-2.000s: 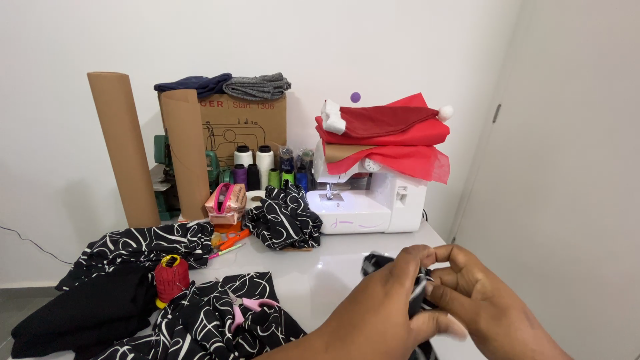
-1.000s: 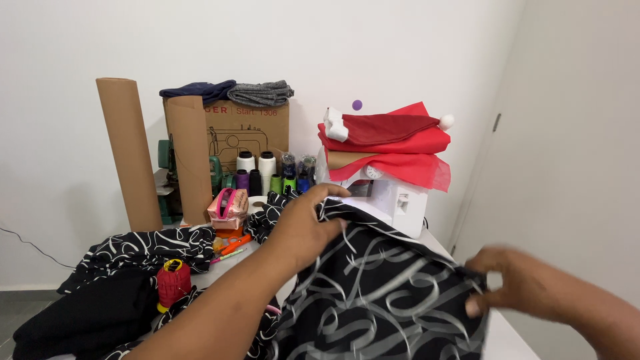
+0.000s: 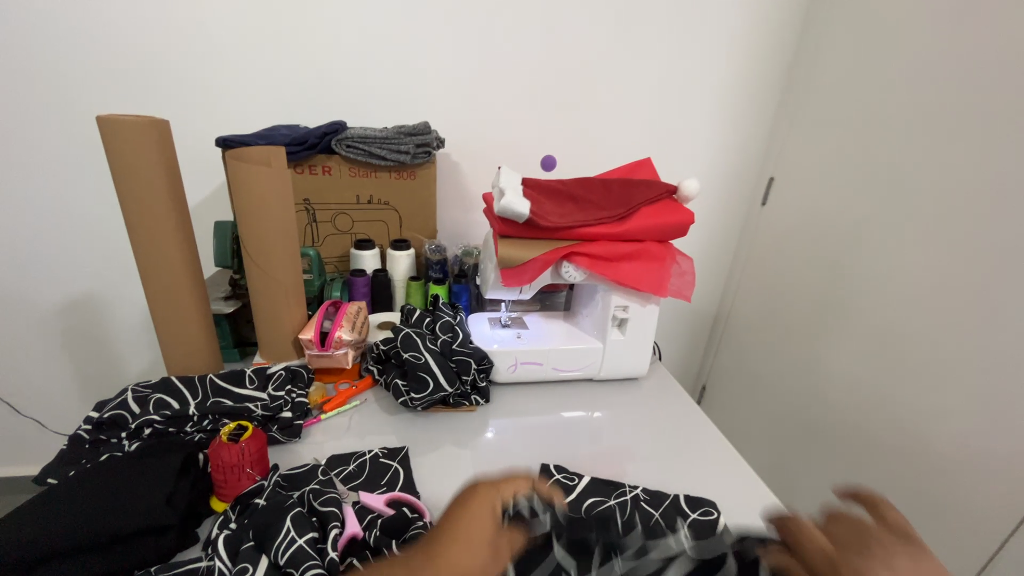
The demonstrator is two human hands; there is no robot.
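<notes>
A piece of black fabric with white swirls (image 3: pixel 640 500) lies at the table's front edge, its lower part blurred and cut off by the frame. My left hand (image 3: pixel 488 520), blurred, is on the fabric's left side with some cloth at the fingertips; its grip is not clear. At the fabric's right edge is my right hand (image 3: pixel 852 536), also blurred, fingers spread, and whether it grips the cloth cannot be told. Pink-handled scissors (image 3: pixel 384 504) rest on another patterned piece (image 3: pixel 296 520) to the left, beside a red thread cone with pins (image 3: pixel 238 464).
A white sewing machine (image 3: pixel 560 344) with red fabric and a Santa hat (image 3: pixel 600 200) on top stands at the back. Bunched patterned cloth (image 3: pixel 432 356), thread cones (image 3: pixel 400 268), orange scissors (image 3: pixel 344 392), a zipped pouch (image 3: pixel 334 332), paper rolls (image 3: pixel 160 240) and folded black cloth (image 3: pixel 104 504) stand or lie leftward.
The patterned fabric, held up in front of the machine one second ago, is now low at the table's front. Both hands have moved down, and the machine's bed shows again.
</notes>
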